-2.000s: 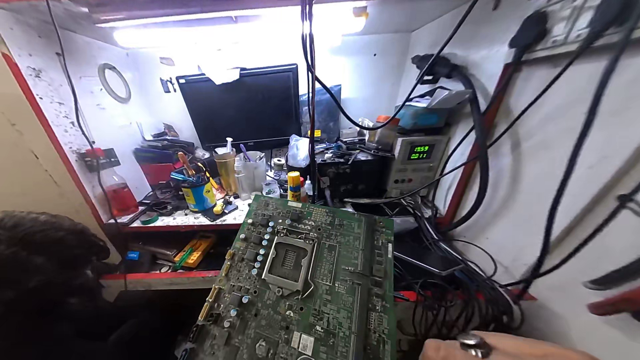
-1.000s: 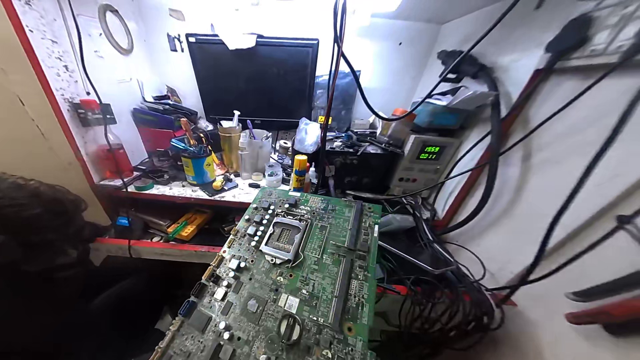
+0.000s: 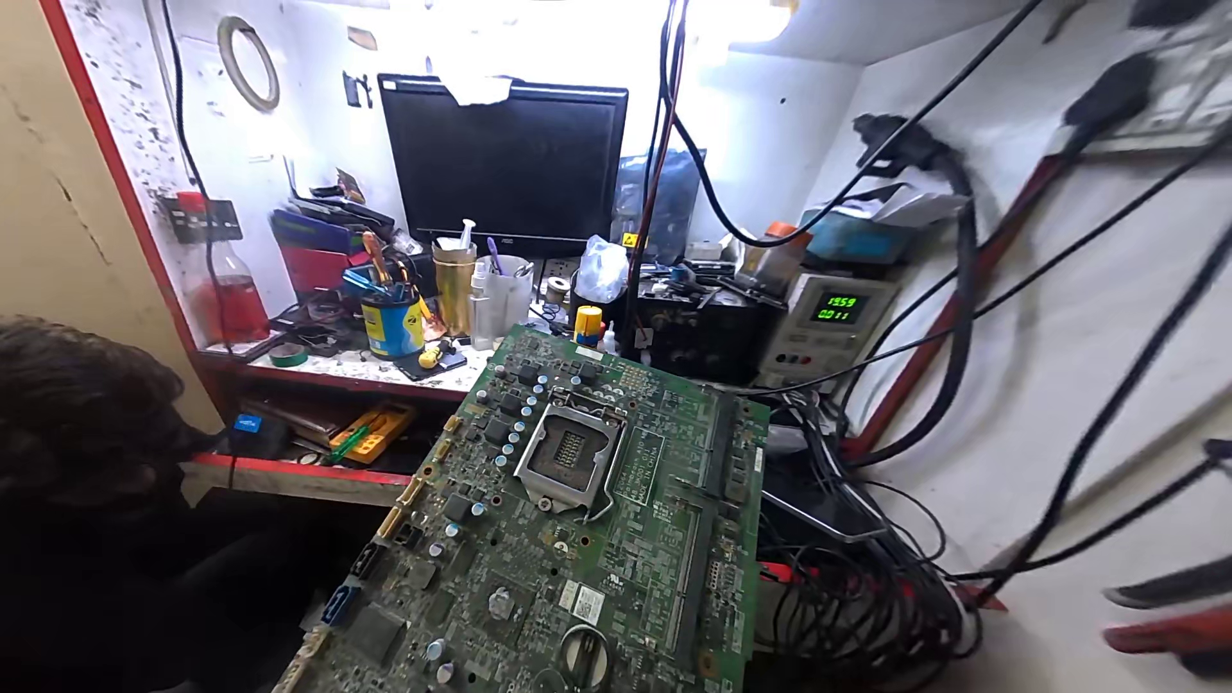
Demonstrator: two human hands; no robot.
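Observation:
Neither my left hand nor my right hand shows at this moment. A green computer motherboard (image 3: 626, 520) fills the lower middle of the view, tilted, its near end cut off by the bottom edge. Its metal CPU socket frame (image 3: 570, 454) faces up, with the load lever beside it. Long black memory slots (image 3: 695, 577) run along its right side. A round coin-cell battery (image 3: 585, 656) sits near the bottom edge. What holds the board up is hidden.
A person (image 3: 87, 500) is at the left. Behind the board stand a monitor (image 3: 505, 159), a tool tin (image 3: 393, 325), a yellow-capped bottle (image 3: 587, 325) and a bench power supply (image 3: 826, 322). Tangled black cables (image 3: 866, 597) lie at right; cords hang in front.
A hand with a ring, at the lower right two seconds ago, has gone out of view. The motherboard now reaches lower left in the view, and its battery shows.

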